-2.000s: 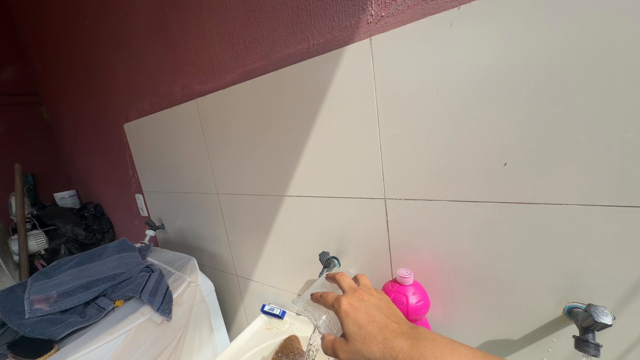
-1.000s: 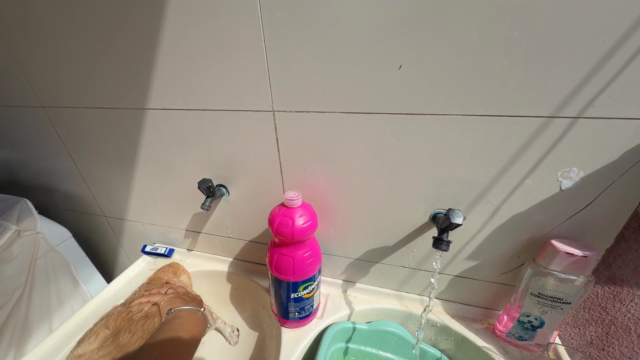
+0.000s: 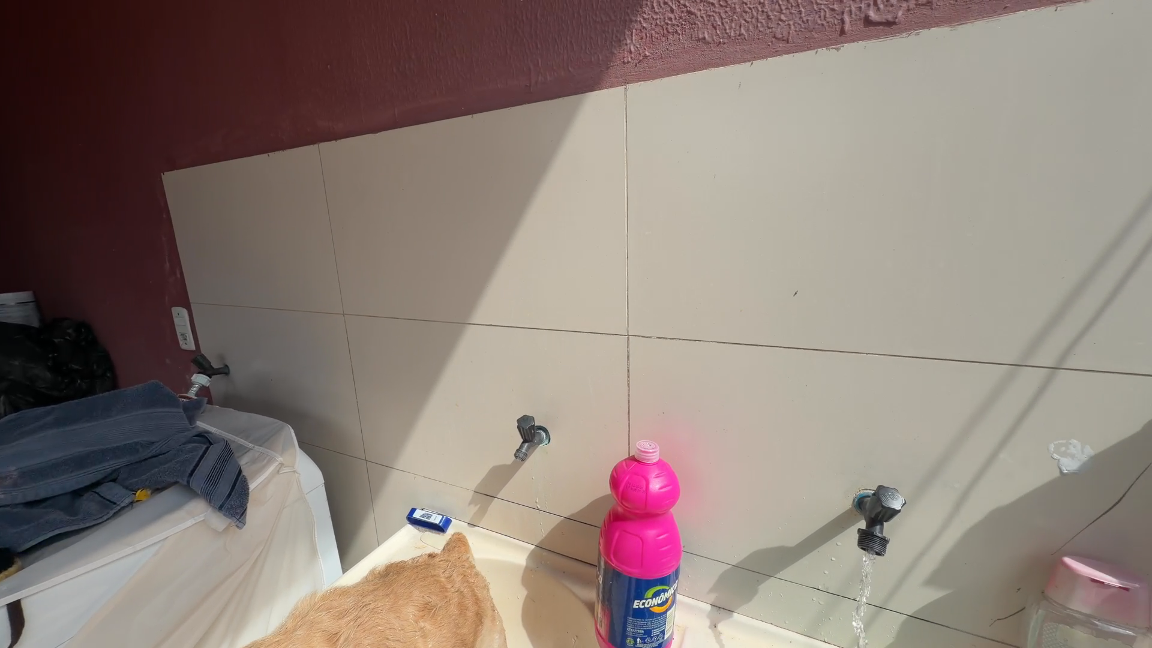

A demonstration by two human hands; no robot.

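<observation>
Neither my left hand nor my right hand shows in the head view now. Wet-looking tan fur of an animal [image 3: 396, 601] rises from the bottom edge, inside the left basin of a cream laundry sink [image 3: 540, 576]. To its right stands a pink plastic bottle [image 3: 641, 549] with a blue label. Water runs from the dark right tap [image 3: 877, 520]; the middle tap [image 3: 529, 437] shows no stream. A small blue-and-white item [image 3: 428, 519] lies on the sink's back left corner.
A dark blue towel [image 3: 108, 450] lies on a covered white appliance [image 3: 279, 504] at the left, with a black plastic bag [image 3: 54, 364] behind. A clear bottle with a pink cap [image 3: 1093, 589] stands at the lower right. Tiled wall [image 3: 765, 225] backs the sink.
A hand near the middle tap two seconds ago, then on the animal one second ago, is out of view now. The view has swung up and left since one second ago.
</observation>
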